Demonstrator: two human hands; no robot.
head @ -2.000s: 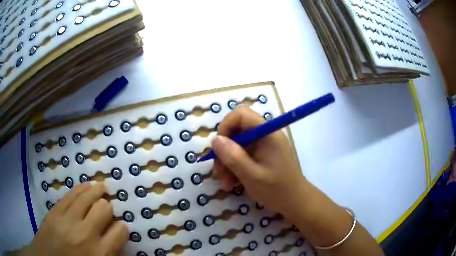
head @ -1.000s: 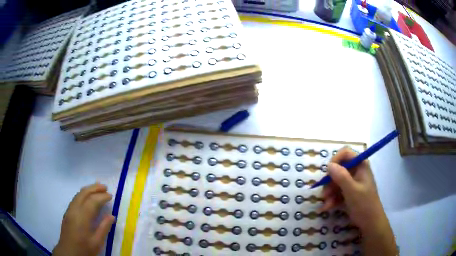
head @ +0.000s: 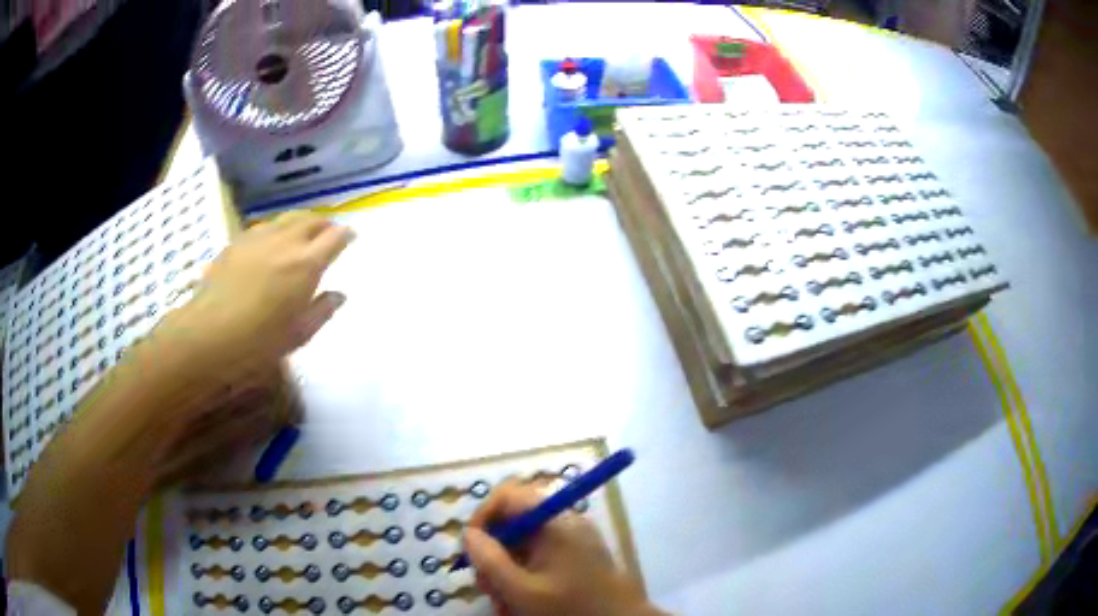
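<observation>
My right hand (head: 542, 560) holds a blue marker (head: 560, 503), its tip low over the loading board (head: 271, 602). I cannot tell whether the tip touches. The board carries rows of small round parts (head: 371, 569) in pairs. Its lower part is cut off by the picture's edge. My left hand (head: 283, 271) is off the board, raised by the left stack with fingers extended towards the back of the table. It holds nothing that I can see. A blue pen cap (head: 277, 454) lies at the board's back edge.
Stacked boards stand at left (head: 102, 283) and right (head: 795, 241). Behind are a desk fan (head: 289, 96), a pen holder (head: 472, 90), a small white dropper bottle (head: 578, 157) on a green label (head: 536, 191), a blue bin (head: 656, 87) and a red bin (head: 771, 70). Yellow tape (head: 1017, 415) runs at right.
My left hand has moved from beside the board to over the left stack, reaching forward. The view has shifted, showing the fan and pen holder. My right hand still holds the marker over the board.
</observation>
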